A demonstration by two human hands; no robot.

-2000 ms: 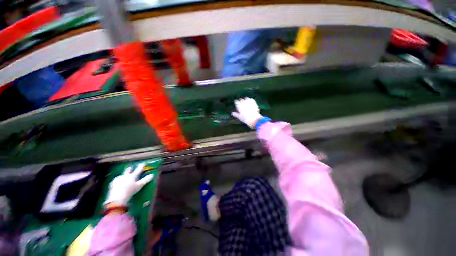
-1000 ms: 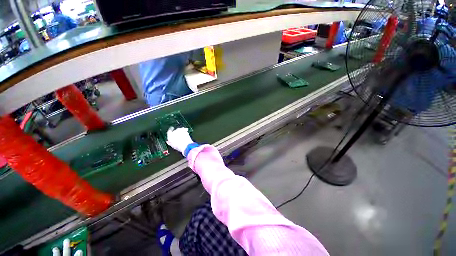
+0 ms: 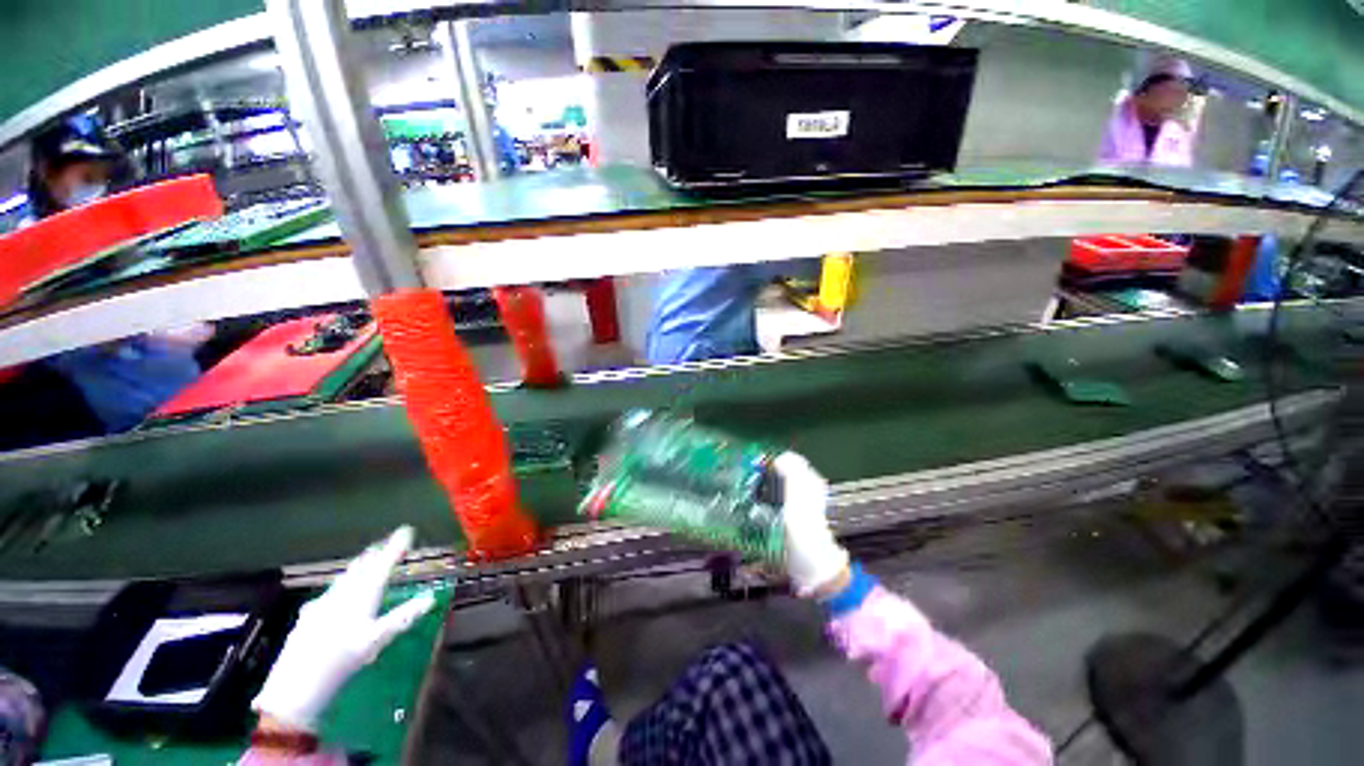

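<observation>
A green circuit board (image 3: pixel 688 480), blurred by motion, is held in the air above the conveyor's near edge. My right hand (image 3: pixel 809 524), in a white glove with a blue band at the cuff, grips the board's right end. The board's parts cannot be told apart. My left hand (image 3: pixel 332 641), in a white glove with a reddish band at the wrist, is over the green bench mat (image 3: pixel 392 691) with its fingers apart and nothing in it.
The green conveyor belt (image 3: pixel 920 422) runs across, with another board (image 3: pixel 540 445) behind the held one and more boards at both sides. A red-wrapped post (image 3: pixel 452 427) stands between my hands. A black tray (image 3: pixel 112 656) lies at left. A shelf holds a black bin (image 3: pixel 812 114). A coworker stands beyond.
My right hand has lifted a board off the belt and drawn it nearer. My left hand, barely in view one second ago, shows fully over the mat. The view has turned left and up.
</observation>
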